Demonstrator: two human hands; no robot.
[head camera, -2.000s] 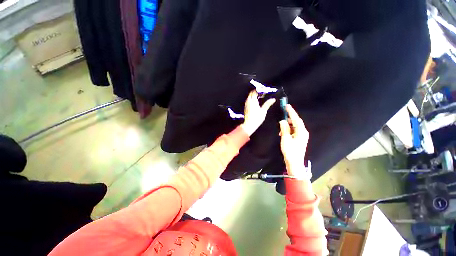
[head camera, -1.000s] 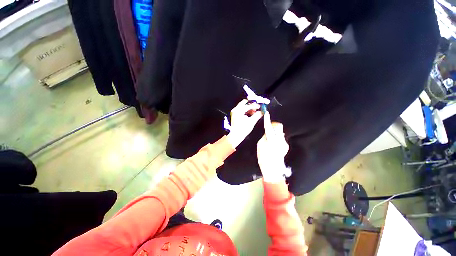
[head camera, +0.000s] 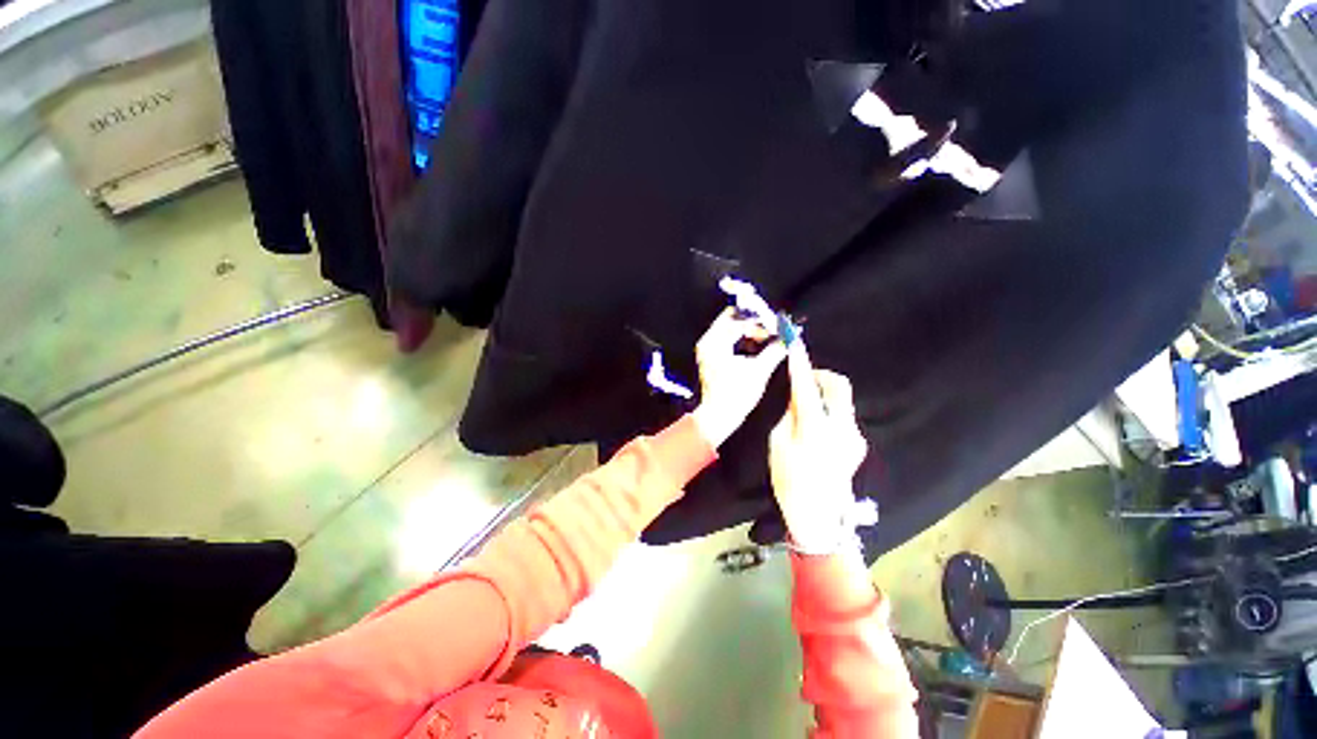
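The black coat (head camera: 679, 159) hangs in front of me. A white wrapped toggle fastening (head camera: 748, 302) lies at my left hand (head camera: 737, 373), whose fingers pinch at its lower end. My right hand (head camera: 818, 448) holds a small tool with a teal-blue end (head camera: 787, 329), its tip at that fastening, close to my left fingers. Most of the tool is hidden in the hand. Another white piece (head camera: 666, 377) is just left of my left hand. Higher up, a further white fastening (head camera: 924, 142) lies between dark triangular patches (head camera: 1005, 194).
Black, maroon (head camera: 379, 145) and bright blue patterned garments (head camera: 432, 80) hang at the left. A brown box (head camera: 137, 123) stands behind them. A metal bar (head camera: 202, 344) runs low at the left. Black fabric (head camera: 130, 606) is at lower left. A stand with a round base (head camera: 976, 606) is at lower right.
Since two seconds ago, my right hand has moved left and the tool's end now meets the fastening beside my left fingers. My left fingers have closed at the fastening. The view has shifted slightly.
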